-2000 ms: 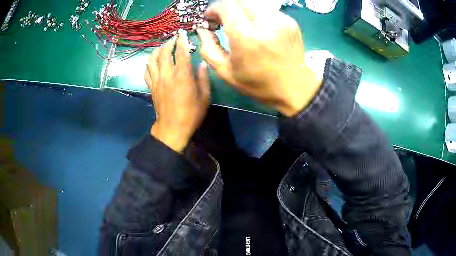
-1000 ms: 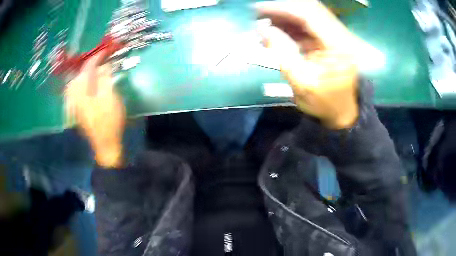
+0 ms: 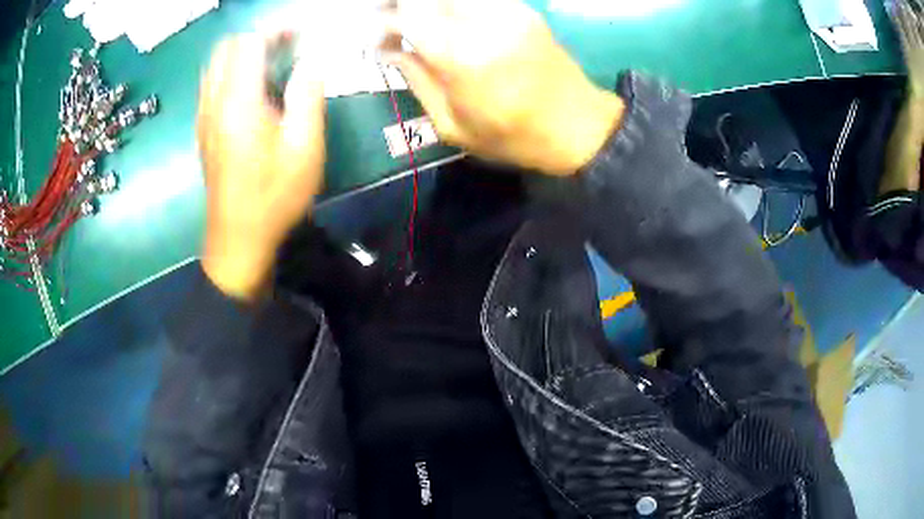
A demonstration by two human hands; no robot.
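Note:
My right hand (image 3: pixel 496 81) is at the top middle, fingers closed around a small piece at the end of a thin red lead wire (image 3: pixel 414 193). The wire hangs over the table edge in front of my dark clothing. My left hand (image 3: pixel 258 152) is blurred, fingers raised beside a bright white area at the top. White glare between the hands hides the shape there; I cannot tell whether the left hand holds anything. A bundle of red wires (image 3: pixel 49 198) with silvery ends lies on the green table at the left.
White pieces (image 3: pixel 147 18) lie at the upper left. A small white label (image 3: pixel 409 136) with a dark mark is near the edge of the green table (image 3: pixel 152 228). Another white item (image 3: pixel 841 22) is at the upper right. Another person's arm (image 3: pixel 902 132) shows at the right edge.
The view has turned, and the wire bundle now sits farther left. My hands have come closer together again at the top middle. A single red wire now hangs below my right hand.

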